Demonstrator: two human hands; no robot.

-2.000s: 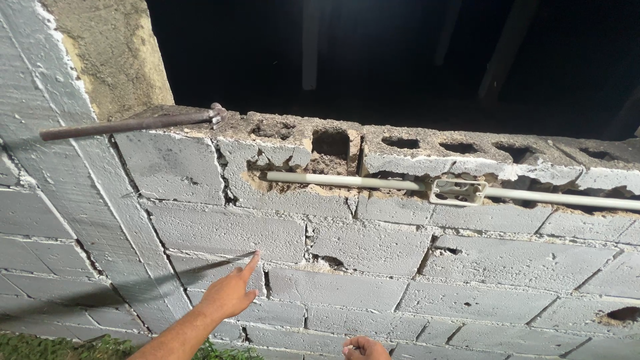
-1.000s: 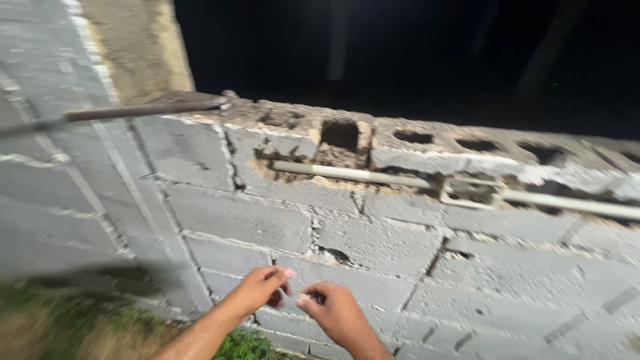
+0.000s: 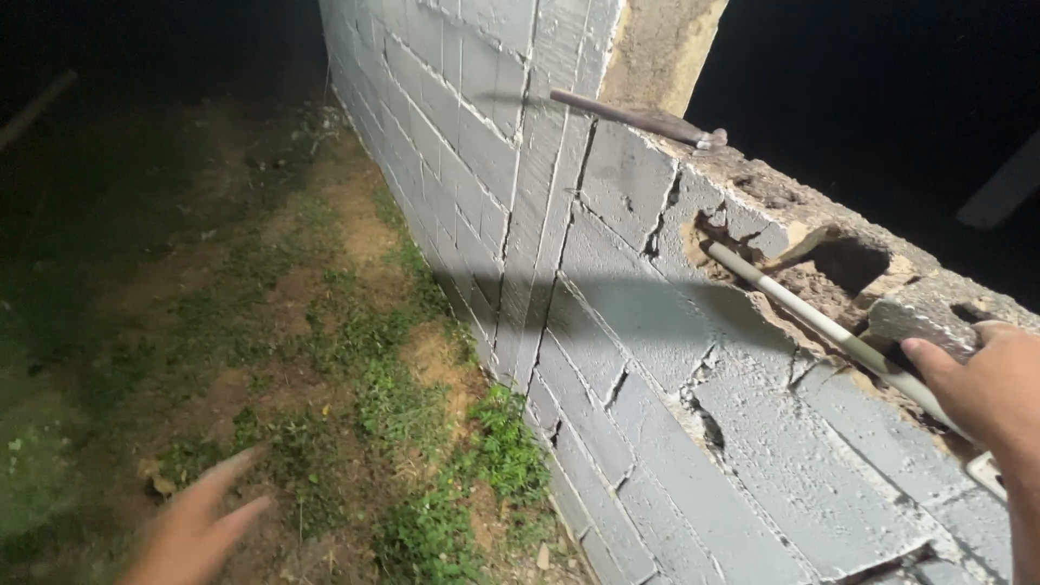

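Note:
My right hand (image 3: 987, 382) rests on the broken top edge of a grey-painted concrete block wall (image 3: 650, 317), thumb and fingertips against a block; its other fingers are partly out of sight. Just below it a pale plastic conduit pipe (image 3: 821, 325) runs in a groove chiselled into the blocks, reaching a white electrical box (image 3: 987, 471) partly hidden by my forearm. My left hand (image 3: 195, 520), blurred, hangs over the ground with its fingers apart and holds nothing. A hammer-like tool with a long handle (image 3: 634, 116) lies on the wall top, its handle sticking out past the face.
A rough concrete column (image 3: 662, 57) rises behind the tool. Hollow block cores open along the wall top, one a large cavity (image 3: 849, 264). Weeds (image 3: 508, 447) and patchy soil (image 3: 357, 211) border the wall's foot. Darkness lies beyond.
The view has swung left, showing more ground. My hands, close together one second ago, are now far apart, the right one on the wall top and the left one over the ground.

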